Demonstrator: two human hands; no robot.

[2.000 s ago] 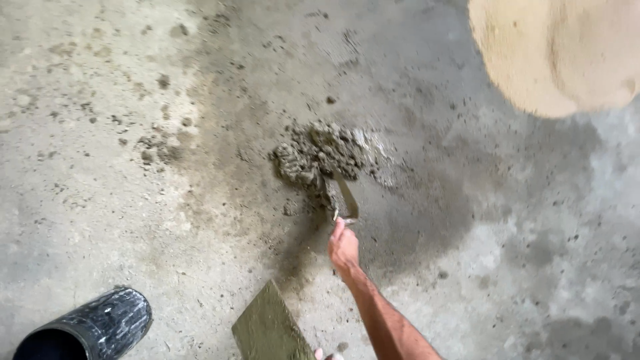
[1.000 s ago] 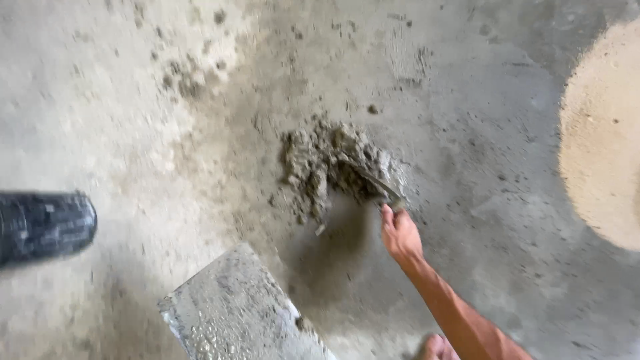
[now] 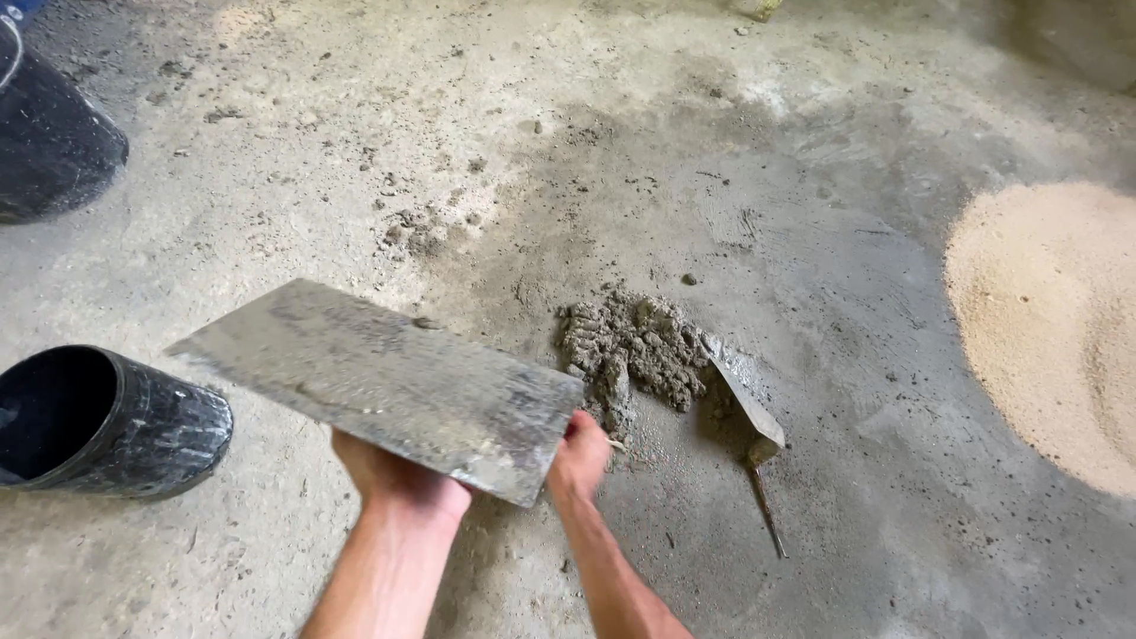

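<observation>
A flat rectangular board (image 3: 399,377), smeared with grey mortar, is held up at a slant above the floor. My left hand (image 3: 399,475) supports it from below, its fingers hidden under the board. At the board's right end, my right hand (image 3: 581,453) grips the edge. Just right of the board, a heap of wet mortar (image 3: 635,351) lies on the concrete. A trowel (image 3: 750,404) rests at the heap's right side, its blade against the mortar and its thin handle pointing toward me, with no hand on it.
An open black bucket (image 3: 169,430) lies or leans at the left, streaked with dried residue. Another dark bucket (image 3: 58,133) with a wire handle is at the upper left. A pile of pale sand (image 3: 1047,328) lies at the right. Mortar crumbs (image 3: 417,232) dot the concrete floor.
My right hand has let go of the trowel, which now lies by the mortar, and has moved to the board's right end. The board now shows whole, across the left middle. The view has shifted.
</observation>
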